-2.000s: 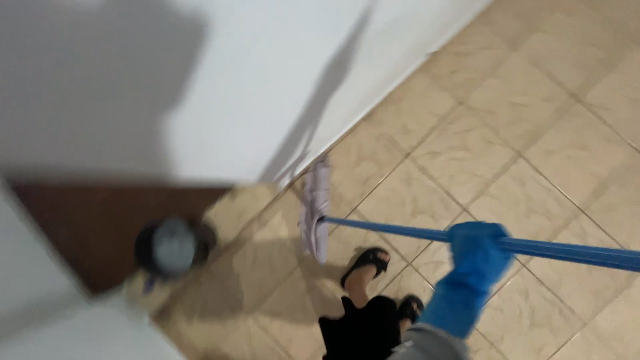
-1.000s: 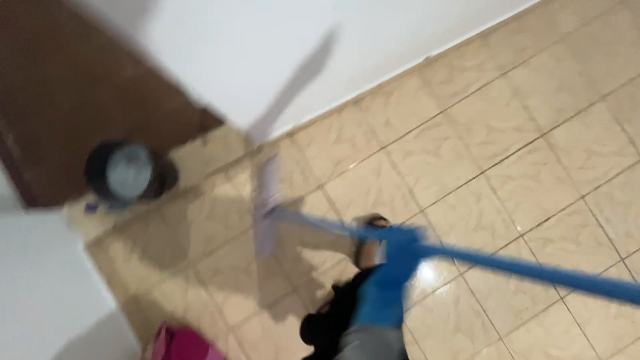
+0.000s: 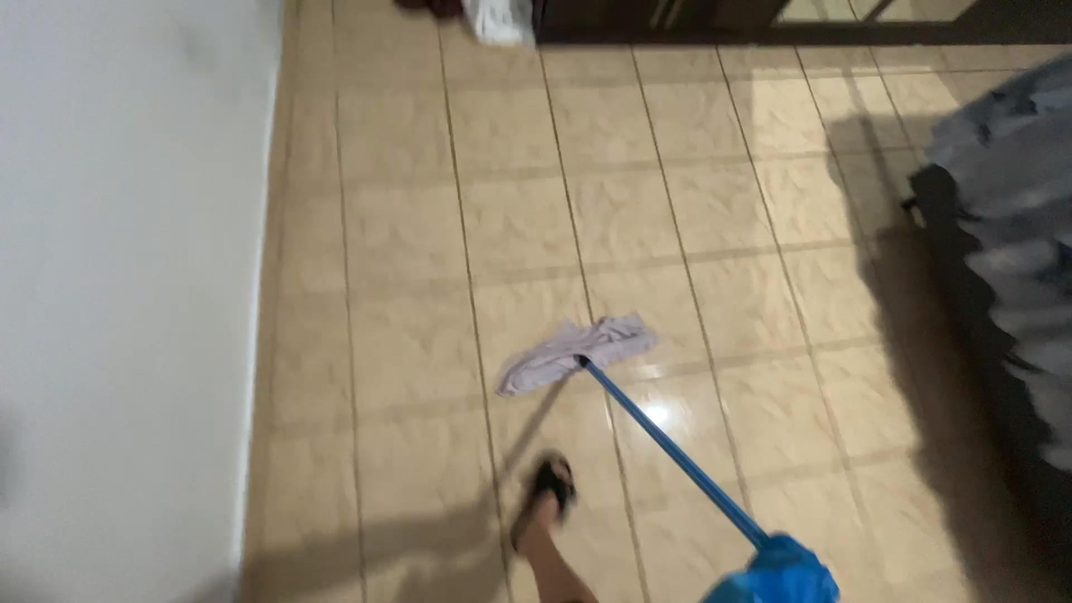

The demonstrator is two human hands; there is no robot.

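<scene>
At the bottom edge, right of centre, my left hand (image 3: 787, 574) in a blue rubber glove is closed around the blue handle (image 3: 682, 461) of a floor mop. The handle slopes up and left to the mop head (image 3: 578, 352), which is wrapped in a pale lilac cloth and lies on the beige tiles. Below the head, a foot of mine in a black sandal (image 3: 553, 481) shows, blurred. My right hand is out of view.
A white wall (image 3: 134, 293) runs down the left side. Along the top stands dark brown furniture (image 3: 645, 21) with a white cloth or bag (image 3: 500, 21) beside it. A grey patterned cover (image 3: 1017, 193) hangs over something dark at the right.
The view has swung strongly; the dark bucket-like container and brown doorway area seen before are gone, and furniture has come into view. My gloved hand still grips the handle, now lower in view.
</scene>
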